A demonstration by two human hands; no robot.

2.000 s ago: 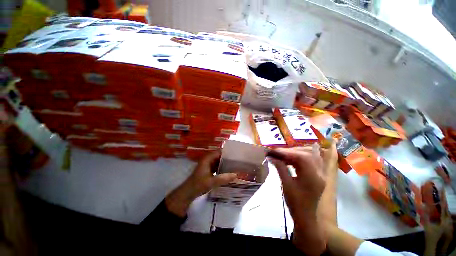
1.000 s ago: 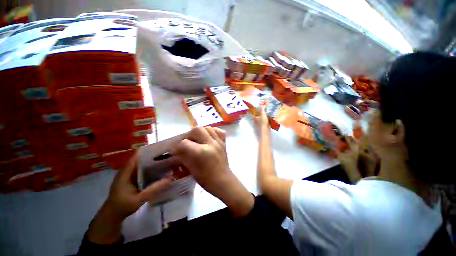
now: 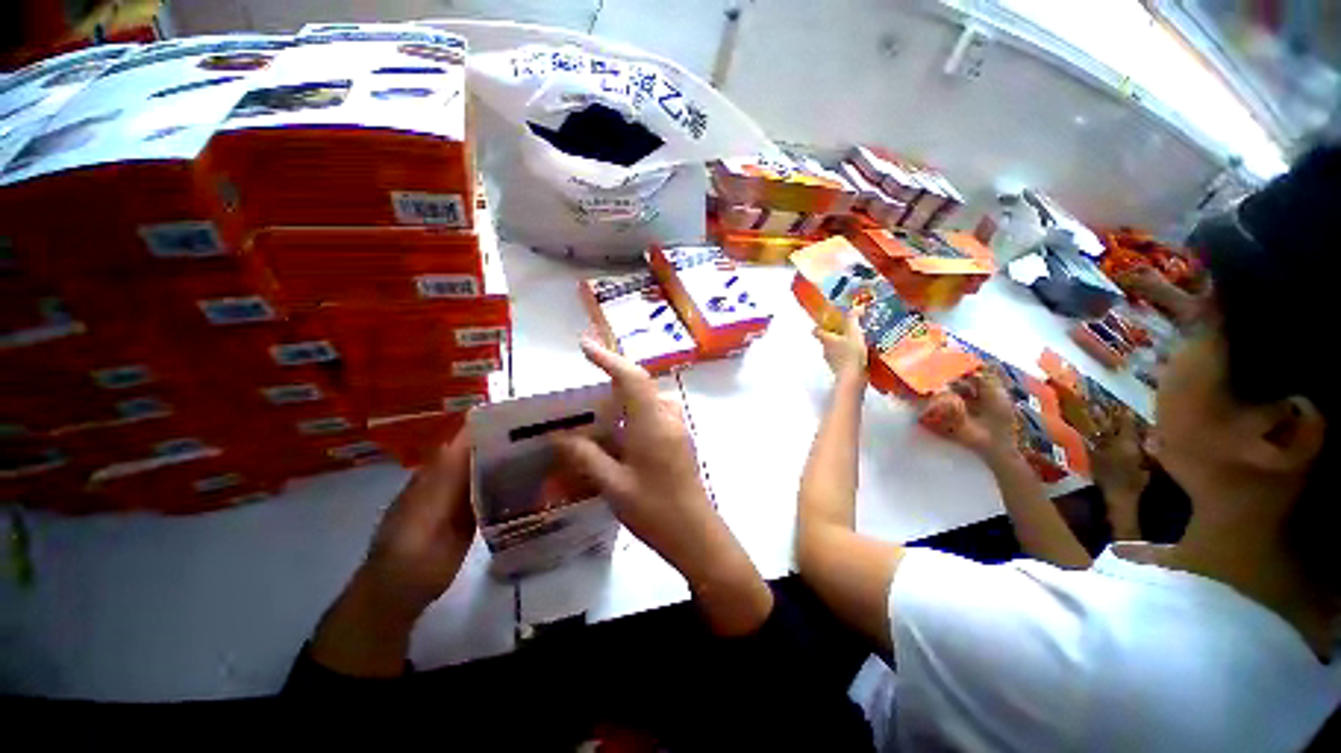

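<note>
An open retail carton (image 3: 547,537) stands in front of me, its white top flap with a dark slot raised. My left hand (image 3: 416,533) holds the carton's left side. My right hand (image 3: 647,456) is at the opening, its index finger raised and other fingers bent over the right edge and inside; whether it pinches anything is hidden. A little orange-red shows inside the carton. Two orange-and-white cartons (image 3: 713,300) lie flat beyond my right hand.
A tall block of stacked orange cartons (image 3: 353,272) stands at left. A white woven sack (image 3: 600,199) with dark contents sits behind. At right, a person in a white shirt (image 3: 1088,647) handles an orange carton (image 3: 871,312). More cartons (image 3: 919,258) lie against the wall.
The view has swung right, bringing the neighbour into view. My right hand has shifted from beside the carton to its opening; a small dark piece seen earlier at its fingertips is no longer visible.
</note>
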